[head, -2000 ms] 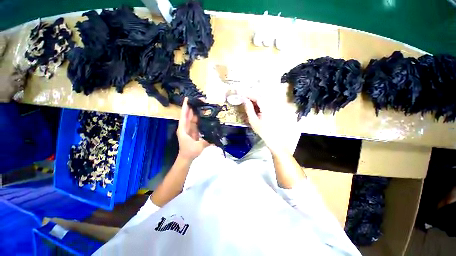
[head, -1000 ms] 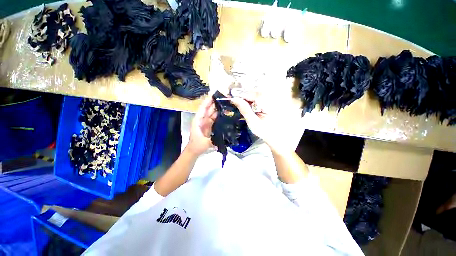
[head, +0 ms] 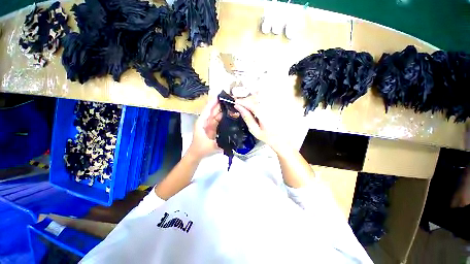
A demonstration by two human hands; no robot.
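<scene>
My left hand [head: 206, 130] holds a floppy black moulded part [head: 230, 135] with jagged ends hanging down, just off the bench's front edge. My right hand [head: 253, 122] holds a thin pale stick [head: 227, 100] across the top of the part. A reddish patch shows in the part's opening near my right fingers. A small round white dish [head: 239, 91] sits on the bench just beyond my hands, partly washed out by glare.
Black parts lie heaped at left [head: 121, 44] and in a row at right [head: 335, 77]. Black-and-tan parts lie at far left [head: 44, 33] and in a blue crate [head: 117, 170]. White bottles [head: 276, 27] stand near the green belt [head: 412, 26]. An open carton [head: 402, 159] is below right.
Two seconds ago my right hand was at the dish; it has since come to the black part with the stick. My left hand has moved slightly right with the part. The view has shifted slightly.
</scene>
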